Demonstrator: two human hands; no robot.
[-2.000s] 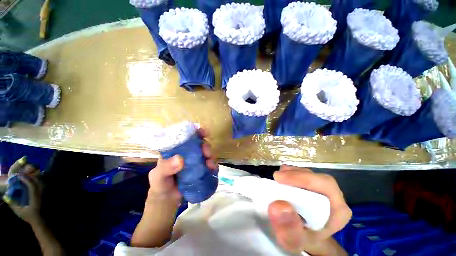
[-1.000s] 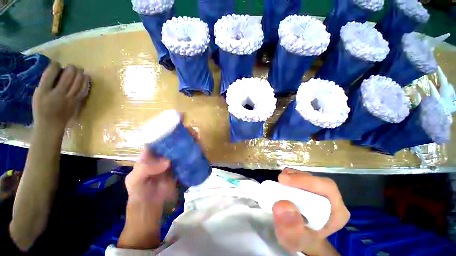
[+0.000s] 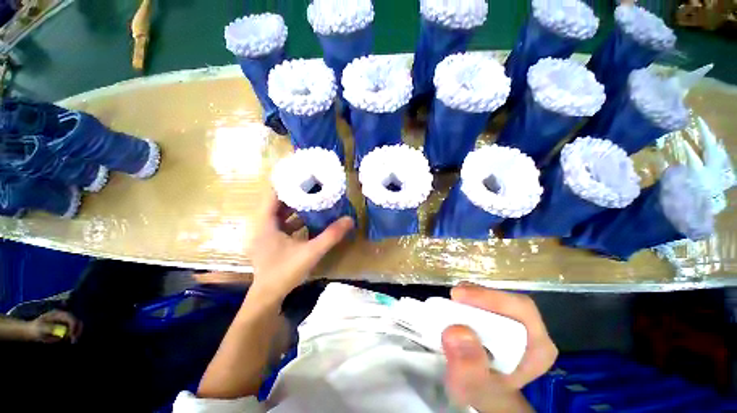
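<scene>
My left hand (image 3: 287, 246) is around the lower part of a blue denim piece (image 3: 323, 216) with a fluffy white cuff, upright on the tan board at the left end of the front row. Its fingers are partly hidden behind the piece. My right hand (image 3: 505, 335) holds a white squeeze bottle (image 3: 477, 323) over my lap, its teal tip pointing left. Several more denim pieces (image 3: 394, 193) stand in rows on the board, cuffs up.
Several denim pieces (image 3: 105, 147) lie sideways at the board's left end. Clear film (image 3: 703, 161) is bunched at the right. A wooden-handled tool (image 3: 141, 36) lies on the green surface. Another person's hand (image 3: 56, 326) shows at lower left. Blue crates (image 3: 614, 387) are below the table.
My left hand has moved the denim piece from above my lap to the front row's left end. The other person's arm has left the board, and another denim piece lies on the left pile.
</scene>
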